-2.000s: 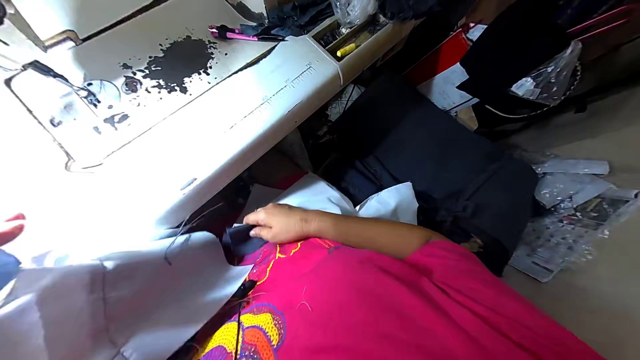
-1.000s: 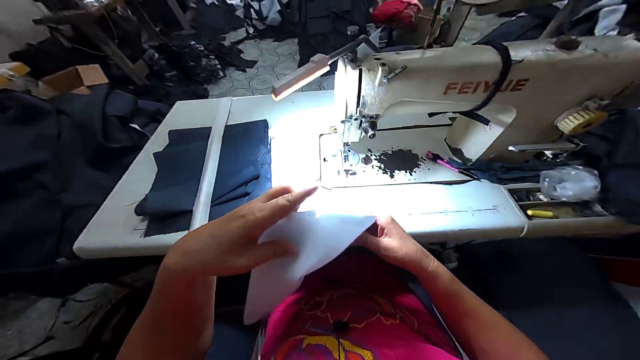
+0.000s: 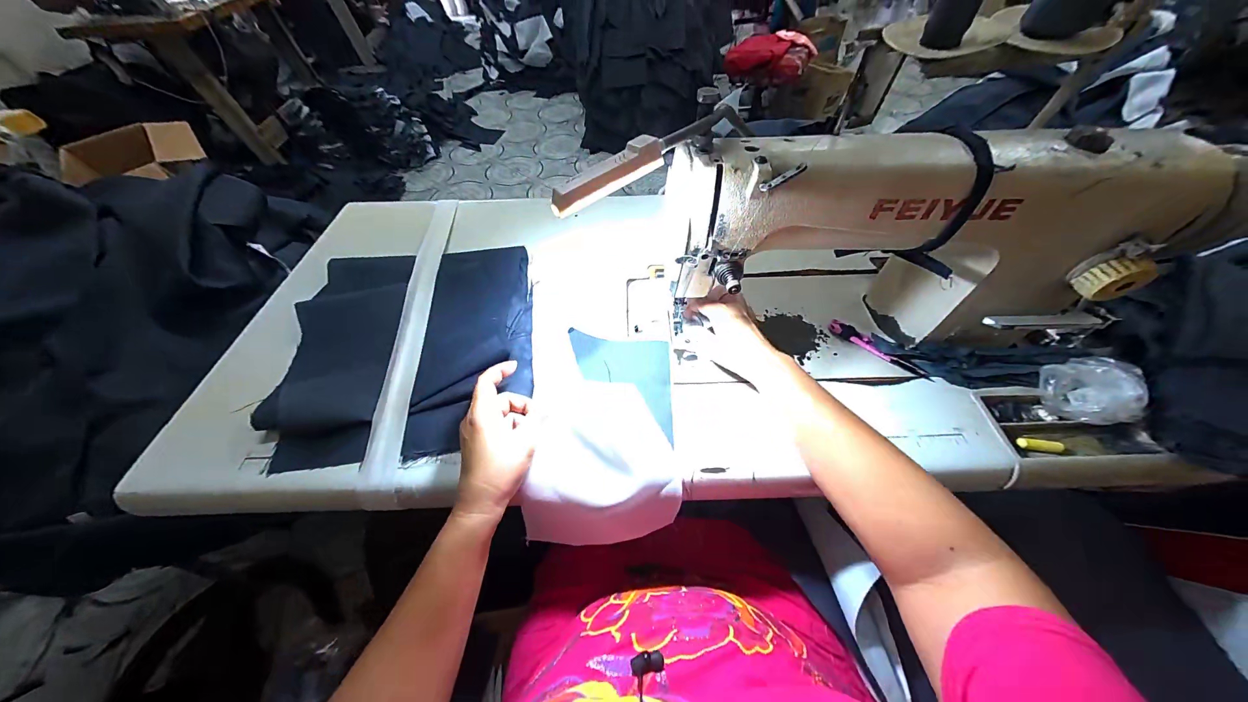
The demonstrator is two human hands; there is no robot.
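A Feiyue sewing machine stands on a white table, its lamp lighting the needle area brightly. My right hand is at the presser foot and needle; its fingertips are partly hidden by the machine head and glare, so a grip cannot be told. A white and blue-grey fabric piece lies left of the needle and hangs over the front edge. My left hand rests at that piece's left edge, beside folded dark navy fabric, with its fingers curled; whether it pinches cloth is unclear.
A pale strip crosses the dark fabric. Right of the needle lie a pink-handled tool, dark scraps and a plastic bag by a tray with a yellow item. Dark cloth is heaped at left.
The white piece, held between both hands over the lap a second ago, now lies on the table. My right hand has moved forward to the needle area. The view swung strongly from two seconds ago.
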